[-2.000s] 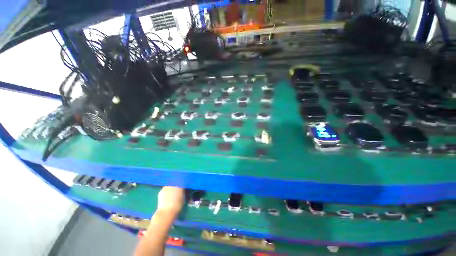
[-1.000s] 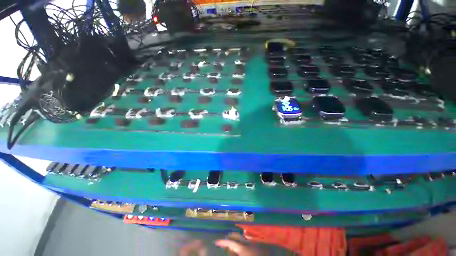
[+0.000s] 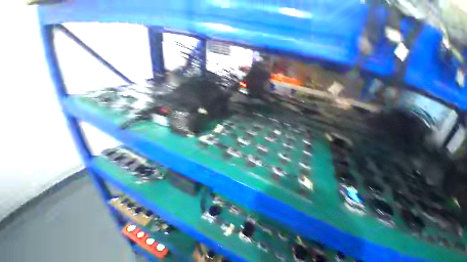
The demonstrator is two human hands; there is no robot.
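Observation:
No hand is in view. Nearest in front is a green-matted shelf point(image 3: 169, 139) of a blue rack, blurred by motion. Rows of small silvery-pale charging fixtures point(image 3: 262, 149) lie on its mat. To their right are rows of dark watches point(image 3: 382, 206), and one watch with a lit blue-white screen point(image 3: 352, 196) lies near the front edge. A bundle of black cables point(image 3: 197, 102) lies at the left end of the shelf.
A blue upper beam point(image 3: 246, 25) crosses the top, with blurred straps or cables hanging at the right. A lower shelf point(image 3: 176, 203) holds more dark units. A red tray with pale round spots point(image 3: 145, 240) is low at left. Grey floor point(image 3: 51, 225) and a white wall lie left.
The view has tilted and swung, bringing the rack's upper beam and left post into sight. The hand seen low in the earlier frames is gone from view, as are the orange-red trays below.

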